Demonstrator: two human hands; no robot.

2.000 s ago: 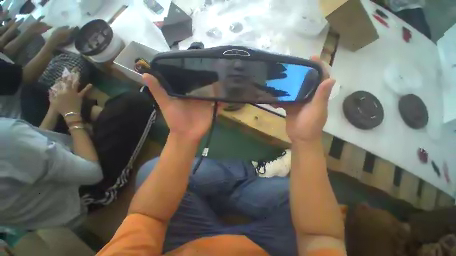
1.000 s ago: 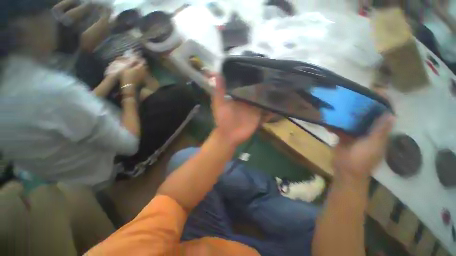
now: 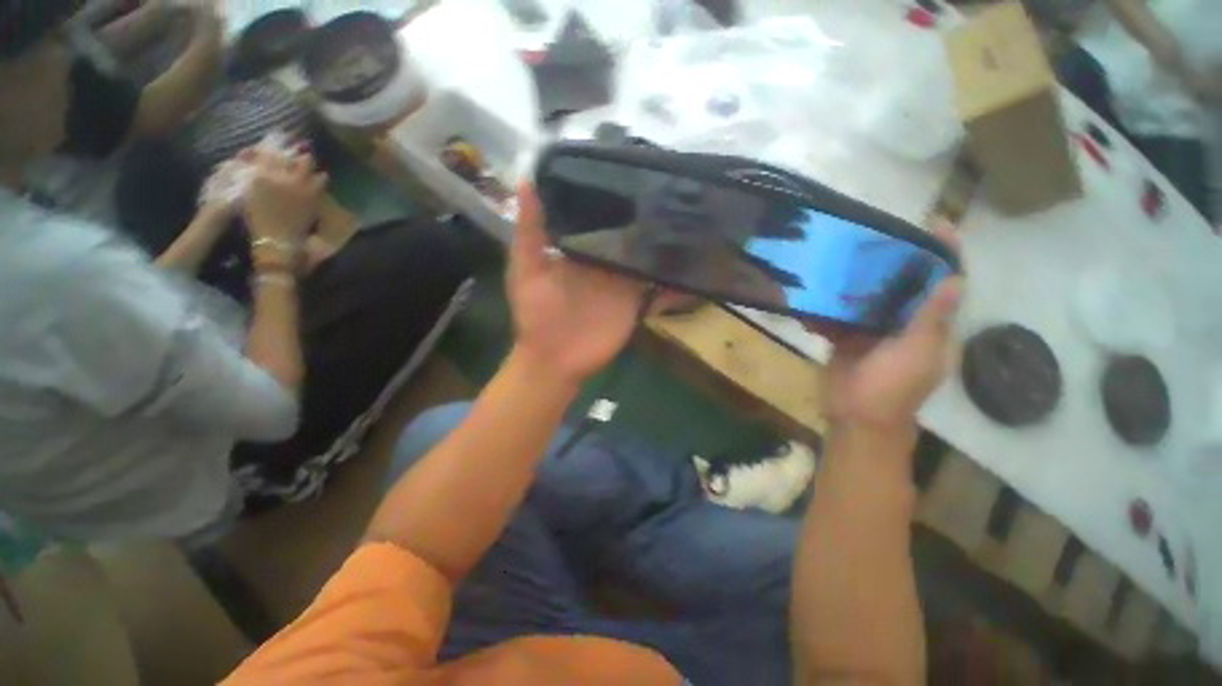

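A long black mirror dash cam (image 3: 730, 241) is held up in front of me above my lap, its glossy face toward me with a blue reflection on the right part. It tilts down to the right. My left hand (image 3: 570, 302) holds its left end, thumb at the edge. My right hand (image 3: 891, 355) holds its right end from below. A thin dark cable with a small white tag (image 3: 602, 412) hangs below the mirror. The back of the mirror is hidden.
Two dark discs (image 3: 1010, 375) (image 3: 1136, 398), a brown carton (image 3: 1014, 107), clear plastic bags (image 3: 724, 81) and small red parts (image 3: 1152, 198) lie on the white-covered table. An open white box (image 3: 462, 161) stands left, near a white housing (image 3: 362, 74). A person (image 3: 148, 362) sits at left.
The mirror has gone from nearly level to tilted down to the right, still in both hands. The view has shifted, and the table things sit lower and further right than two seconds ago.
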